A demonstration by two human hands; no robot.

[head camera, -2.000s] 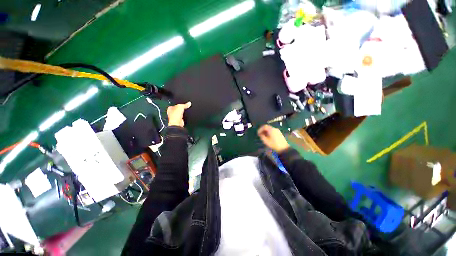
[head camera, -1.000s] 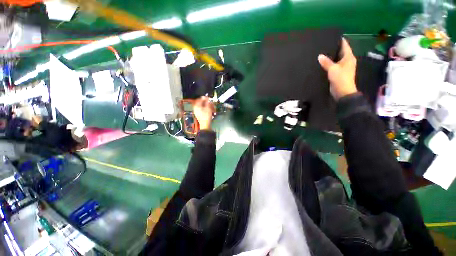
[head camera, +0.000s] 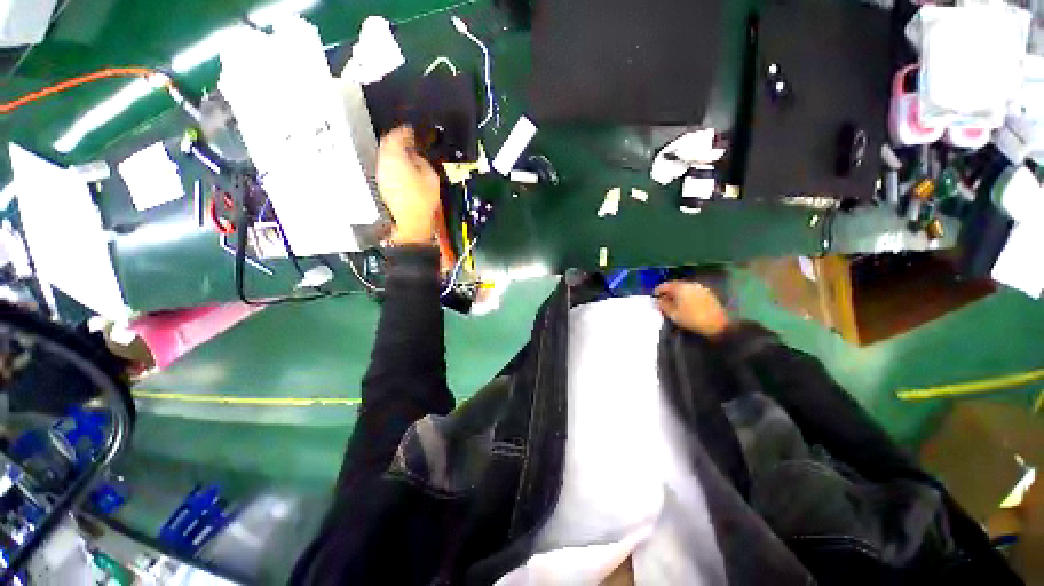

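My left hand [head camera: 409, 189] is over the orange meter [head camera: 445, 238], hiding most of it, with its fingertips at the lower edge of a flat black square [head camera: 403, 105]. Blur hides whether it holds anything. My right hand [head camera: 693, 307] is low, at the jacket front by the bench's near edge; its fingertips are unclear. A dark oval device [head camera: 851, 149] and a small part with white marks [head camera: 776, 82] lie on the right black pad [head camera: 811, 126]. Another black pad [head camera: 624, 57] lies left of it.
A crumpled white cloth [head camera: 685, 155] and small bottle [head camera: 698, 188] lie beside the right pad. A white block [head camera: 515, 145] and white cable [head camera: 488, 69] are right of the black square. Papers cover a beige box at left [head camera: 364, 149]. Pink-edged containers [head camera: 908, 109] stand at right.
The camera view has shifted. My right hand has left the black pad and come down to the jacket front. My left hand has moved from the meter's near side up over it towards the black square.
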